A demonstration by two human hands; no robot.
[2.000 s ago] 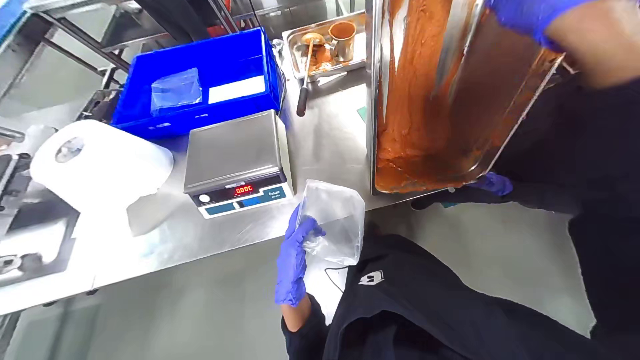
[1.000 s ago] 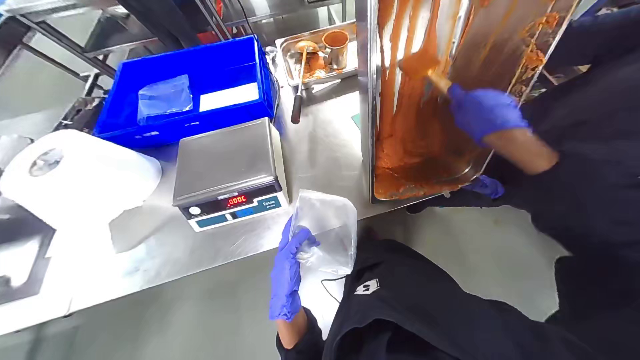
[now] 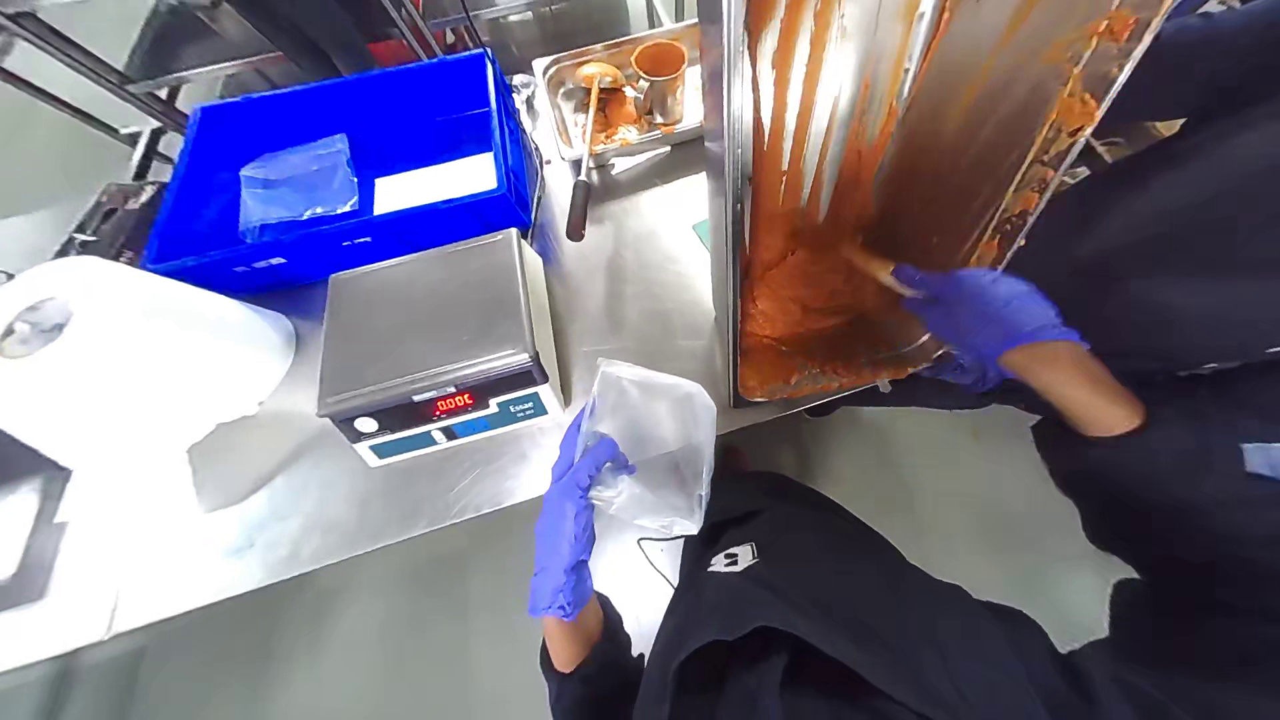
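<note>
My left hand (image 3: 575,510), in a purple-blue glove, grips a clear plastic bag (image 3: 665,455) by its left side, with the fingers against the film. The bag hangs just off the front edge of the steel table, right of a bench scale (image 3: 430,320) with a lit red display and a bare steel platform. My right hand is not in view. To the right, a co-worker's gloved hand (image 3: 990,310) holds a wooden-handled tool over orange-brown paste (image 3: 810,310) in a long, deep steel tray (image 3: 730,250); the tool's end is blurred.
A blue plastic crate (image 3: 340,245) holding a plastic bag stands behind the scale. A large white roll (image 3: 150,350) lies at left. A small steel tray (image 3: 550,95) holds a ladle (image 3: 600,75) and a metal cup (image 3: 660,85). The co-worker stands close on the right.
The co-worker's gloved hand has moved from the tray's far end down to the paste near its front end. My left hand still holds the plastic bag.
</note>
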